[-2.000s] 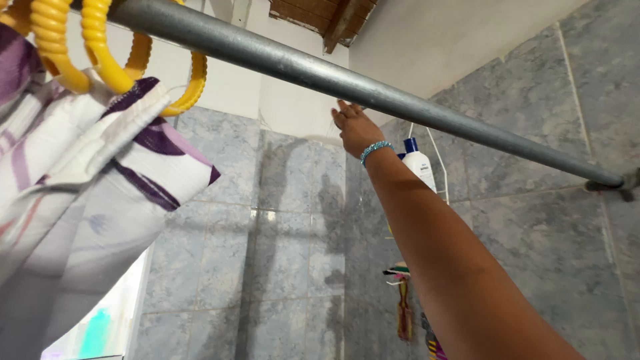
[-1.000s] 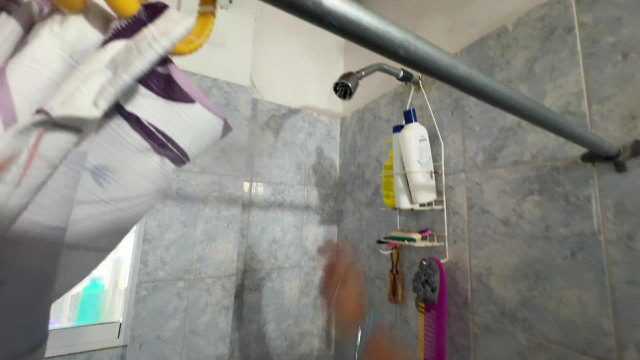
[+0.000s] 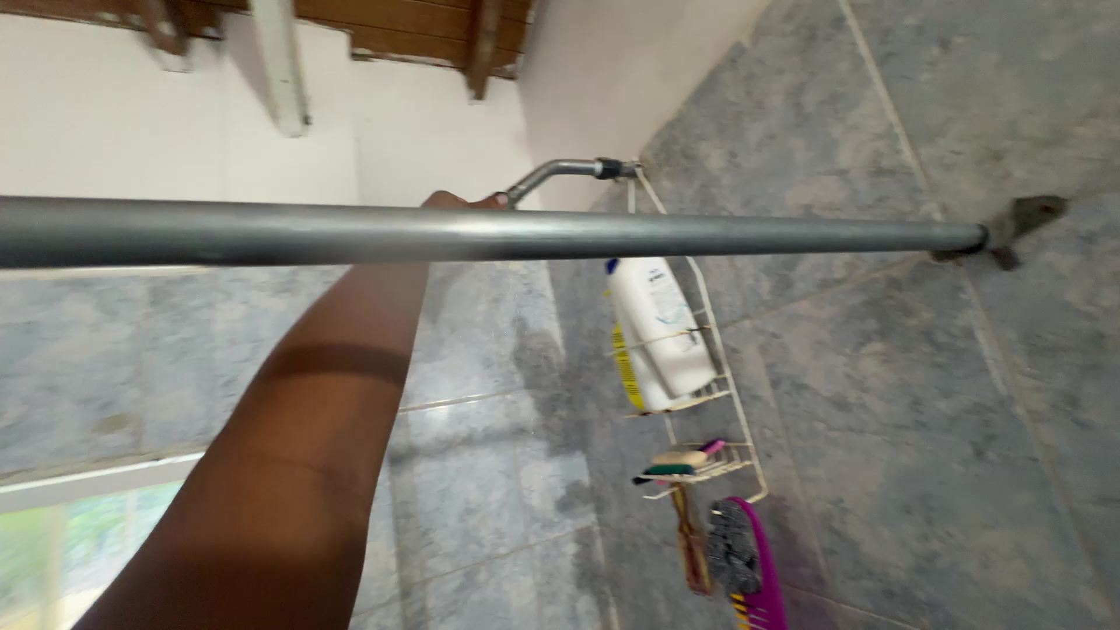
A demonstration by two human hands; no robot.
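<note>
My left arm reaches up from the lower left, passing behind the grey metal shower curtain rod (image 3: 490, 234). Above the rod, the top of my left hand (image 3: 464, 200) shows with its fingers curled at the outer end of the bent metal shower arm (image 3: 551, 171). The shower head is hidden by this hand and the rod; the hand appears closed around it. My right hand is out of view. To the right, a white wire shower caddy (image 3: 739, 420) hangs from the pipe by the wall, holding a white plastic bottle (image 3: 665, 328) and a yellow one (image 3: 626, 367) behind it.
The rod crosses the view and ends at a wall bracket (image 3: 1037, 214). On the caddy's lower shelf lie a soap bar (image 3: 678, 458) and small items. Below hang a wooden-backed brush (image 3: 691, 542) and a purple brush (image 3: 766, 560) with a grey scrubber (image 3: 733, 544). A window (image 3: 96, 525) is lower left.
The right hand with its bracelet, raised two seconds ago, is out of view. My left arm has come in, its hand at the shower head. The curtain has left the view, which has shifted.
</note>
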